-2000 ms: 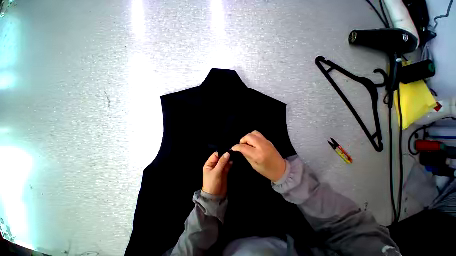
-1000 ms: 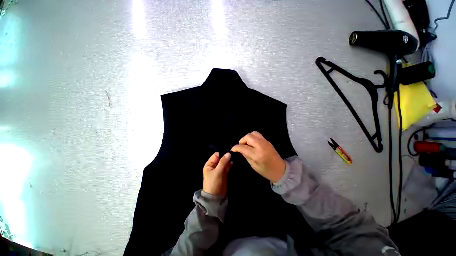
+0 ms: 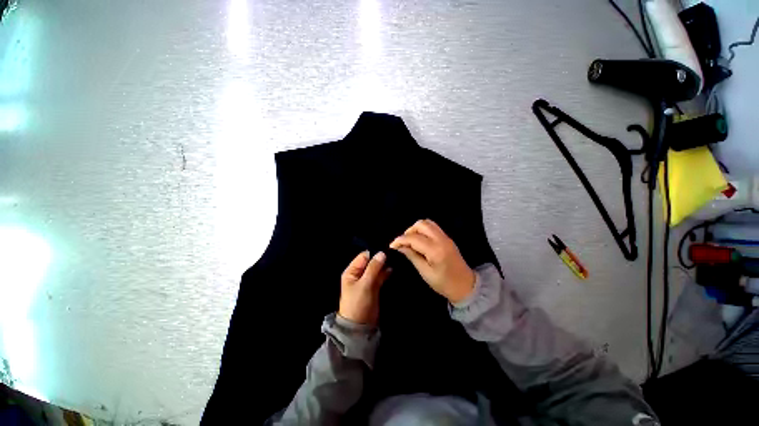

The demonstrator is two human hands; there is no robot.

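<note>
A black sleeveless vest lies flat on the table, its stand collar pointing away from me. My left hand is over the middle of the vest, thumb and fingers pinched at a small dark part of the front. My right hand is just right of it, fingertips pinched close to my left fingertips. What the right fingertips hold is too small and dark to tell. The dark part between the hands does not stand out from the vest.
The pale worktable lies around the vest. To the right are yellow-red thread snips, a black hanger, a black hair dryer, a yellow sheet, a red spool and black cords. Grey sleeves cover my forearms.
The whole view has shifted slightly, so table items appear a little further right. Both hands stay at the same spot on the vest, with only small fingertip movement.
</note>
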